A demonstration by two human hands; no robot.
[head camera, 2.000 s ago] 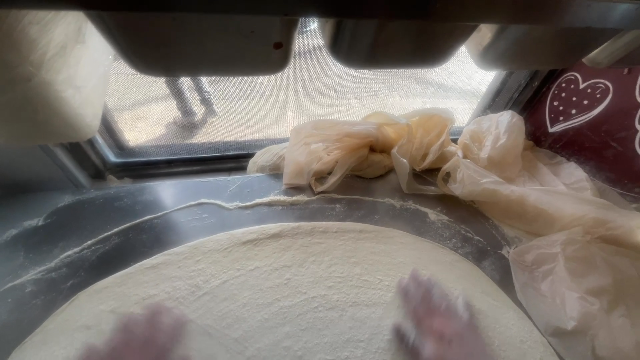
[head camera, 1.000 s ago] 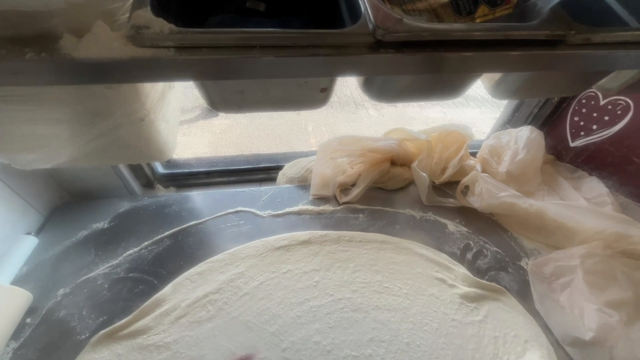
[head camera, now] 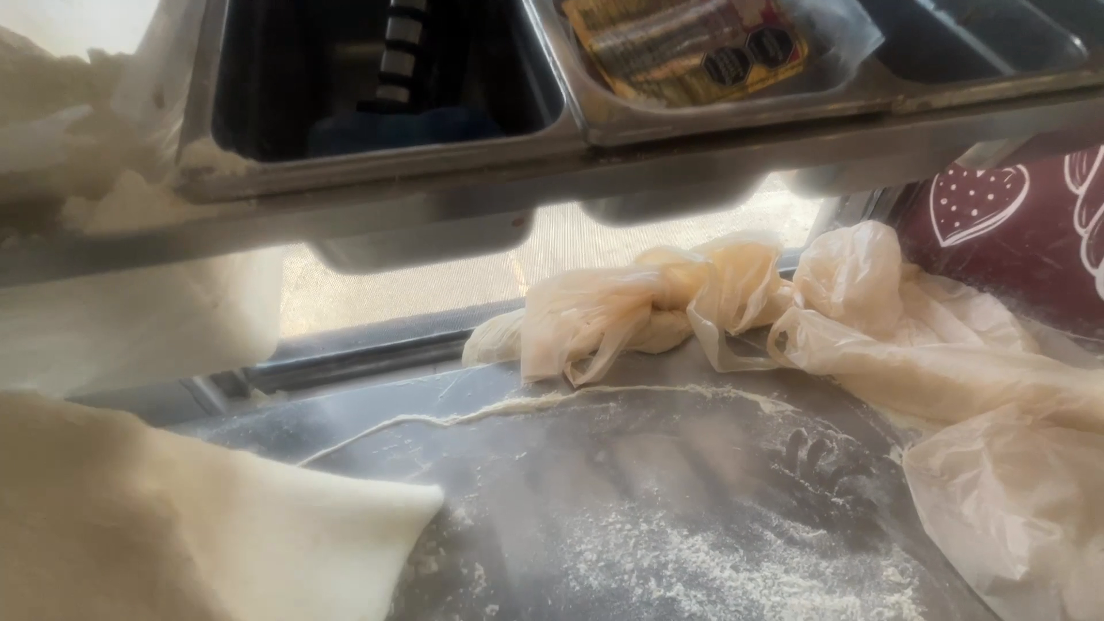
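A broad sheet of pale dough (head camera: 259, 526) fills the lower left, raised and draped, with its right edge drawn to a pointed corner. Neither of my hands shows; what they hold or touch is hidden. Loose white flour (head camera: 699, 561) is scattered over the dark metal work surface (head camera: 535, 483). A thin strand of dough (head camera: 483, 414) runs across the far part of that surface. Knotted translucent plastic bags (head camera: 621, 302) lie along the window side, the left one partly around pale dough. Another crumpled plastic bag (head camera: 1000, 492) spreads down the right edge.
Above the work surface a shelf holds metal pans (head camera: 388, 164), one with a dark striped object (head camera: 401, 52), another with a yellow printed package (head camera: 716, 52). A white floury tub (head camera: 155, 319) stands at the left. Behind is a window (head camera: 414, 297); a maroon panel with drawn hearts (head camera: 979, 203) is at right.
The dough sheet, flat across the work surface before, is now lifted at the left, baring floured metal. My hands, blurred over it two seconds ago, are out of view. The view has tilted.
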